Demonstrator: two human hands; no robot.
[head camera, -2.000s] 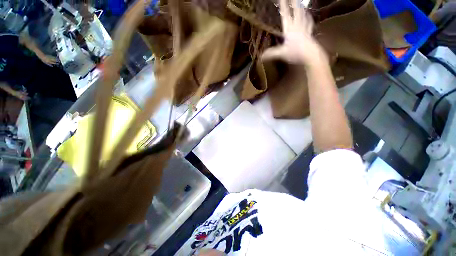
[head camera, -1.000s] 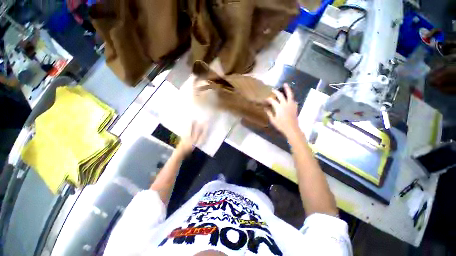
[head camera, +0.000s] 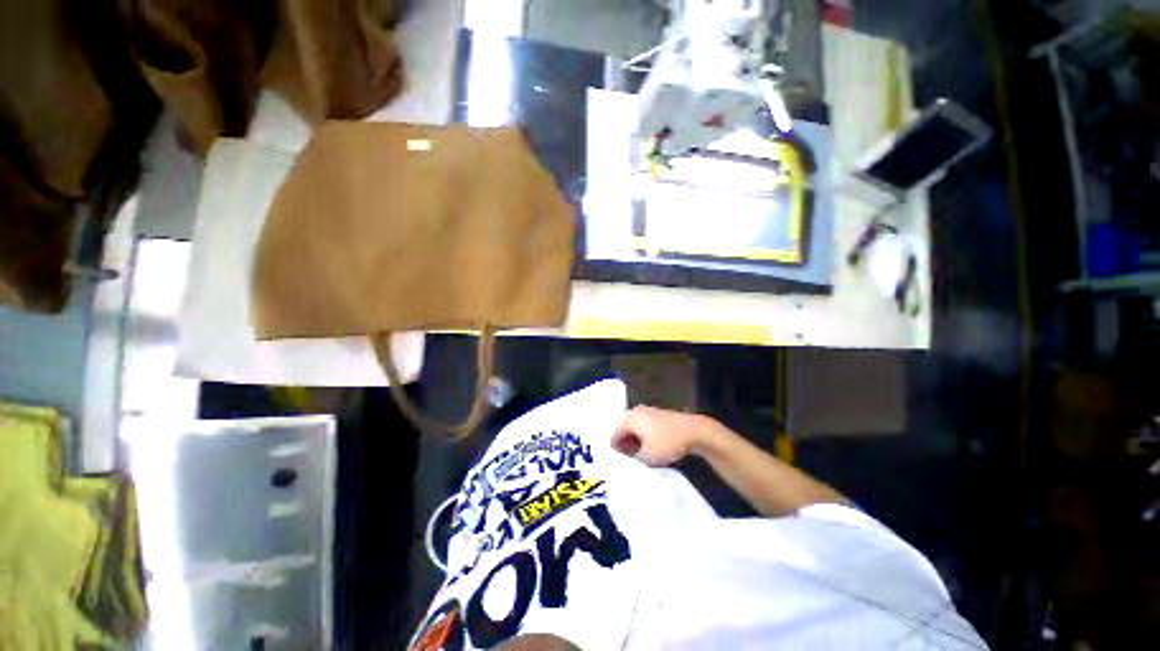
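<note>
A brown bag (head camera: 414, 235) lies flat on the white table (head camera: 223, 274), its wide straight edge towards me. One handle loop (head camera: 477, 413) hangs from that edge over the table's front. A small pale label shows near the bag's narrower far edge. My right hand (head camera: 655, 436) is away from the bag, at the front of my white printed shirt (head camera: 763, 572), with its fingers closed on the cloth. My left hand is not in view.
The sewing machine head (head camera: 719, 108) stands over a yellow-edged clamp frame (head camera: 799, 210) beyond the bag's right. A dark-screened panel (head camera: 922, 150) and small tools lie further right. Brown bags (head camera: 331, 57) hang far left. Yellow pieces (head camera: 45, 534) are at lower left.
The view has turned right. The bag that was being handled now lies flat on the table. My right hand has left it and moved to my shirt; my left hand has gone out of view.
</note>
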